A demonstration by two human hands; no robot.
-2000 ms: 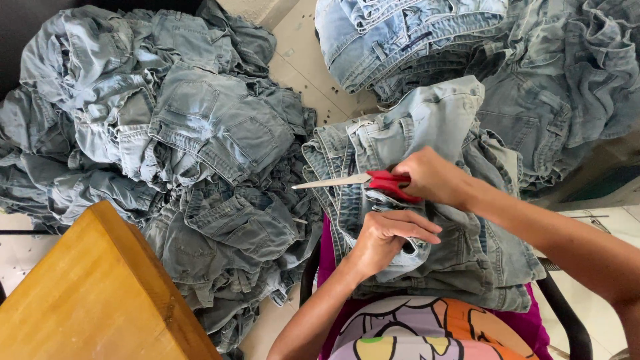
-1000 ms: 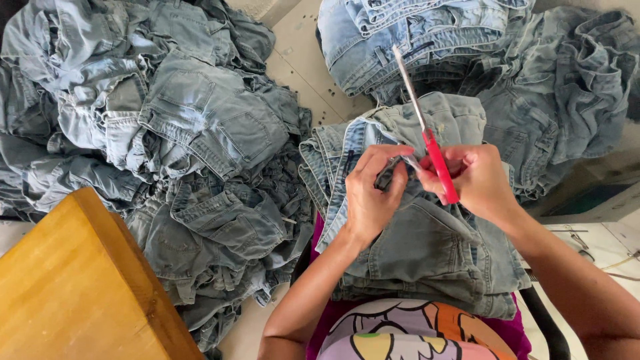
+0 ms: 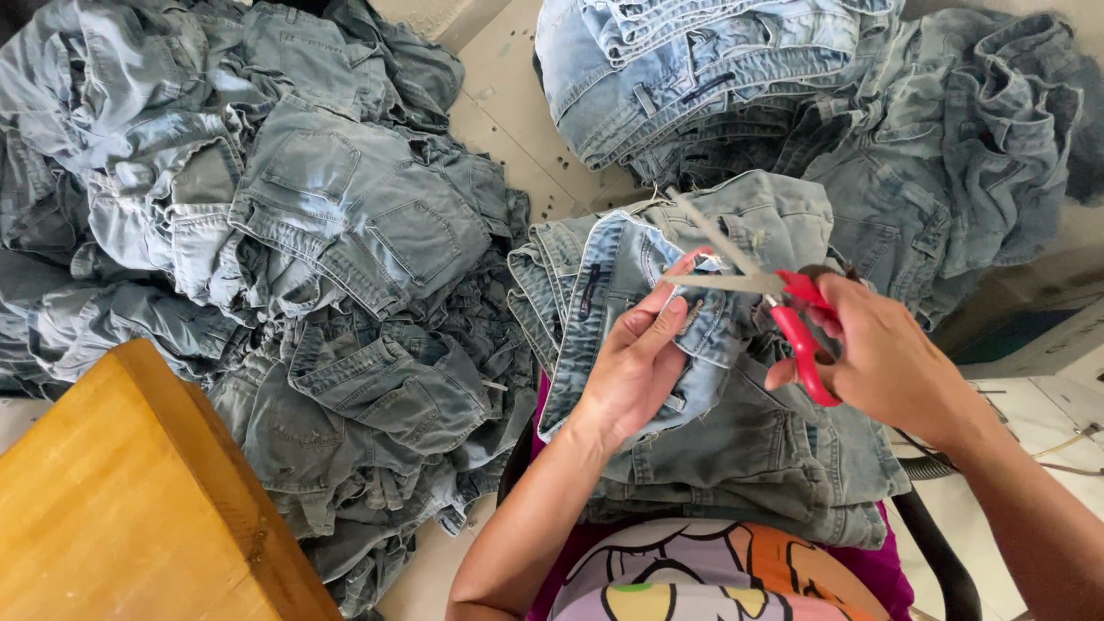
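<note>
My right hand (image 3: 871, 354) holds red-handled scissors (image 3: 802, 349) by the finger loops, their blades spread apart and pointing left. My left hand (image 3: 638, 371) pinches the edge of a light blue denim garment (image 3: 595, 332) between thumb and fingers. One blade lies by my left fingertips at the fabric, the other reaches up and left above it. Beneath is a stack of folded faded denim garments (image 3: 733, 440) on my lap. Part of the held garment is hidden behind my left hand.
A large heap of faded denim (image 3: 345, 198) lies at left. Folded light blue jeans (image 3: 604, 112) and more loose denim (image 3: 914, 172) are at upper right. A wooden table corner (image 3: 129, 483) juts in at lower left. Dark bits dot the tiled floor (image 3: 500, 112). Cables show at right.
The scissors have swung from pointing up to pointing left, with their blades now spread. My left hand has turned palm up, and the light blue garment is more spread out.
</note>
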